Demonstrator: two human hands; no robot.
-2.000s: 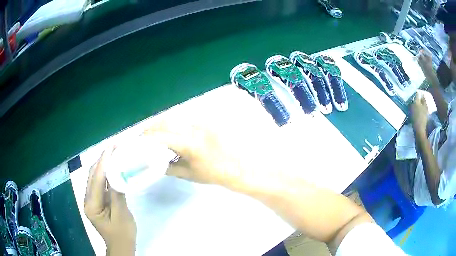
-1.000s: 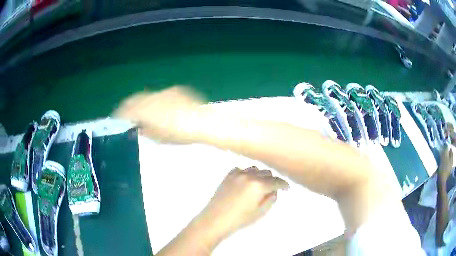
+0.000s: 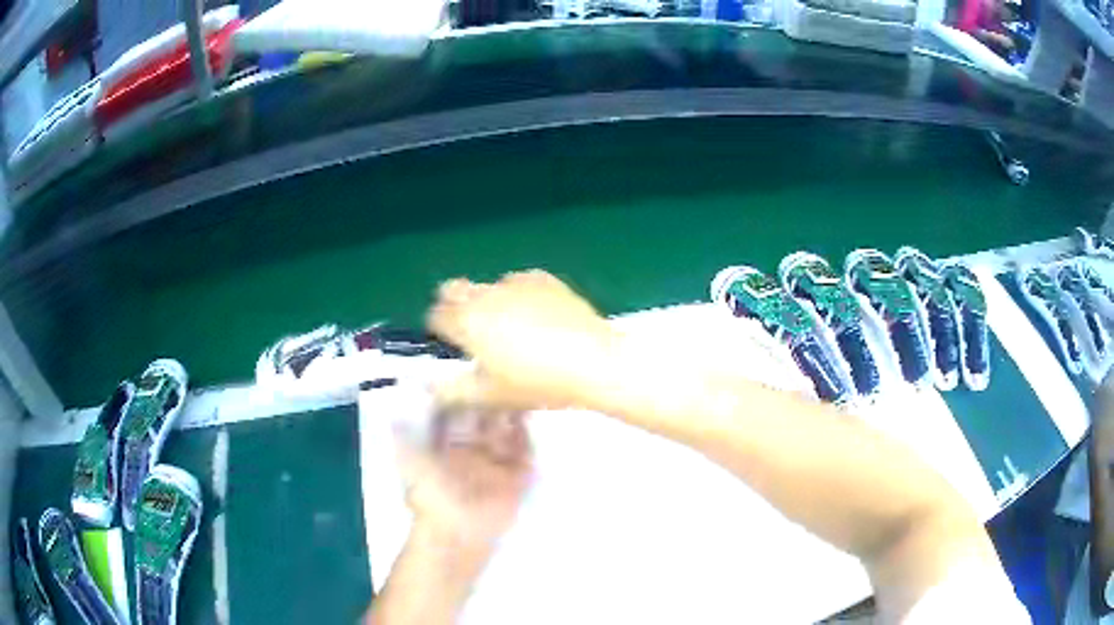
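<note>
A half-open white handheld device lies along the belt's near edge, left of centre; its wide end points left and its dark handle runs right to my right hand. My right hand is at that handle end, blurred, fingers bent; whether it grips the handle cannot be told. My left hand is below it over the white sheet, strongly blurred; whether it holds anything cannot be told. My right forearm crosses over the sheet.
Several open devices with green boards lie in a row at the right. More devices lie on the green bench at the left, near a yellow-green strip. The green belt runs behind. A person's arm shows at the right edge.
The view has swung left since the oldest frame. The device on the bench left of the sheet one second ago is gone from there; one now lies at the belt edge. My left hand has moved left.
</note>
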